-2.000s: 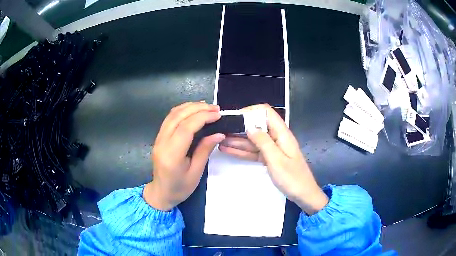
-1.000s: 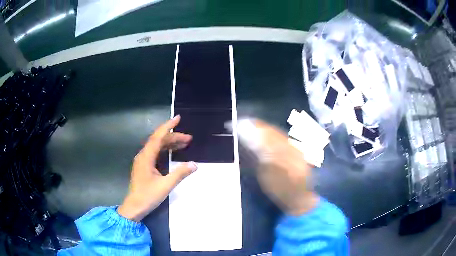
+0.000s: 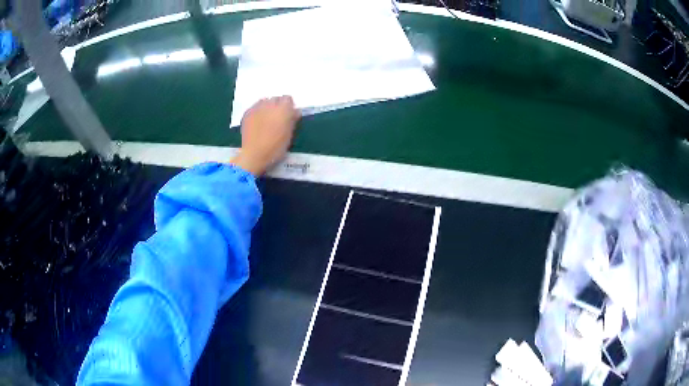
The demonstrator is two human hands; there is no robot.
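Observation:
My left hand (image 3: 270, 134) reaches over the pale rail and holds the near left corner of white sheets (image 3: 325, 56) lying on the green conveyor. The fingertips are partly hidden against the sheet. My right hand is out of the picture. The backing sheet with black adhesive blocks (image 3: 380, 268) lies on the dark mat, its near end cut off by the lower edge. Several small white parts (image 3: 521, 365) lie loose at the lower right, partly cut off.
A clear plastic bag (image 3: 616, 264) of white and black pieces stands on the right. A heap of black cables (image 3: 60, 249) lies at left. The pale rail (image 3: 423, 179) crosses between mat and green conveyor (image 3: 498, 98). A grey post (image 3: 64, 90) stands upper left.
The view has tilted up towards the conveyor. My left hand has moved from the backing sheet forward to the white sheets. My right hand, blurred over the backing sheet before, has left the picture.

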